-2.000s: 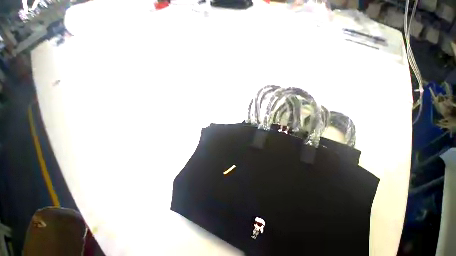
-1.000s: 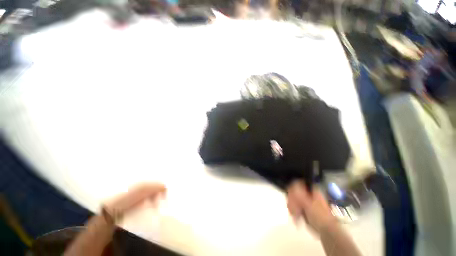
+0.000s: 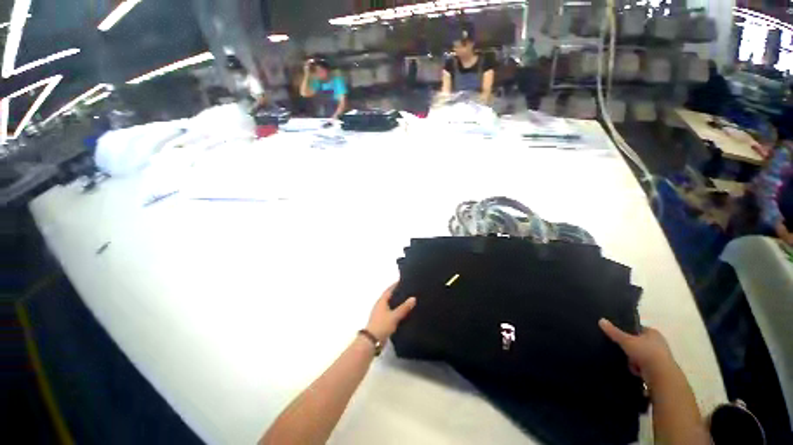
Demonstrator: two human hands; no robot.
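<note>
A stack of flat black handbags (image 3: 539, 295) lies on the white table, its edges fanned in steps. The top bag has a small yellow strip (image 3: 451, 280) and a small light figure mark (image 3: 507, 335) on its front. The handles (image 3: 504, 217), wrapped in clear film, stick out at the far edge. My left hand (image 3: 389, 315) grips the left edge of the stack, thumb on top. My right hand (image 3: 639, 346) grips the right edge, thumb on top. The fingers under the edges are hidden.
The white table (image 3: 217, 261) spreads ahead and left. White wrapping (image 3: 178, 139) lies at its far left, a dark pile (image 3: 369, 119) at its far edge. Several people are behind it. Pale cords (image 3: 613, 113) hang at the right. Another white surface (image 3: 769, 282) stands at the right.
The view has tilted up, showing the far side of the room. Both hands, apart from the stack's sides one second ago, now hold its left and right edges.
</note>
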